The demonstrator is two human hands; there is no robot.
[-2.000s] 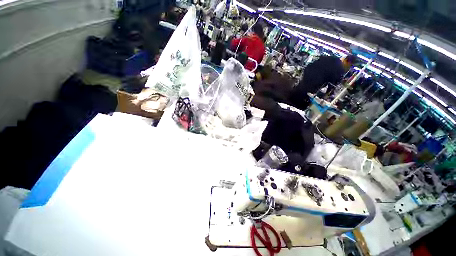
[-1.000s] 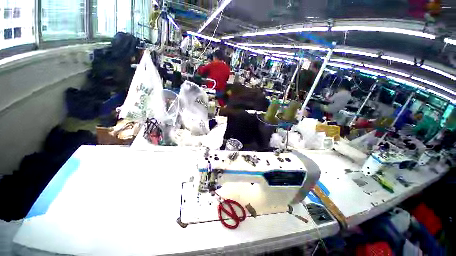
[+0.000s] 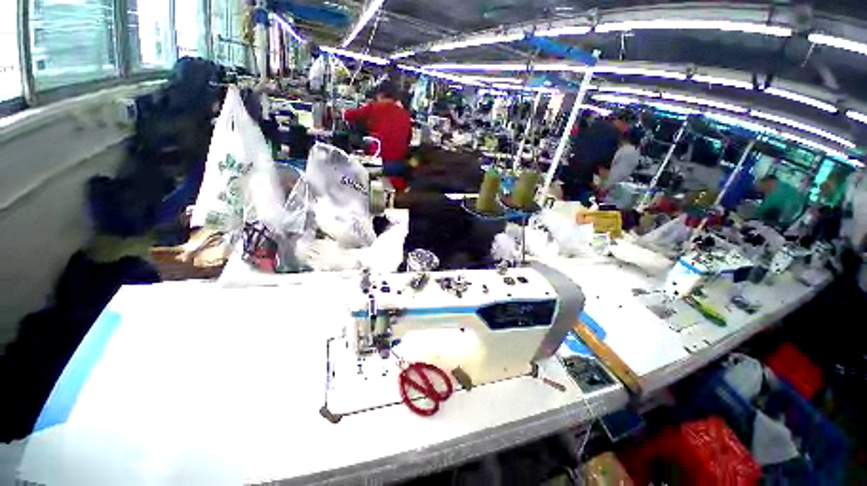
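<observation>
No hand is in view. Nearest in front of me is a white sewing table (image 3: 190, 380) with a white sewing machine (image 3: 456, 332) that has a blue stripe and a dark panel. Scissors with red loop handles (image 3: 425, 388) lie on the machine bed, blades towards the needle area (image 3: 374, 332). A small brown block (image 3: 462, 378) lies just right of them. A thin tool (image 3: 552, 383) lies at the right end of the bed.
White plastic bags (image 3: 233, 166) stand behind the table at left. Olive thread cones (image 3: 490, 192) stand behind the machine. A wooden strip (image 3: 608, 356) lies right of it. Red cloth (image 3: 708, 451) and a blue crate (image 3: 808, 432) are at lower right. A person in red (image 3: 385, 128) is farther back.
The view has levelled and turned to the right. The machine and table show farther left and smaller, and the crates at lower right have come into view. The scissors stay on the bed.
</observation>
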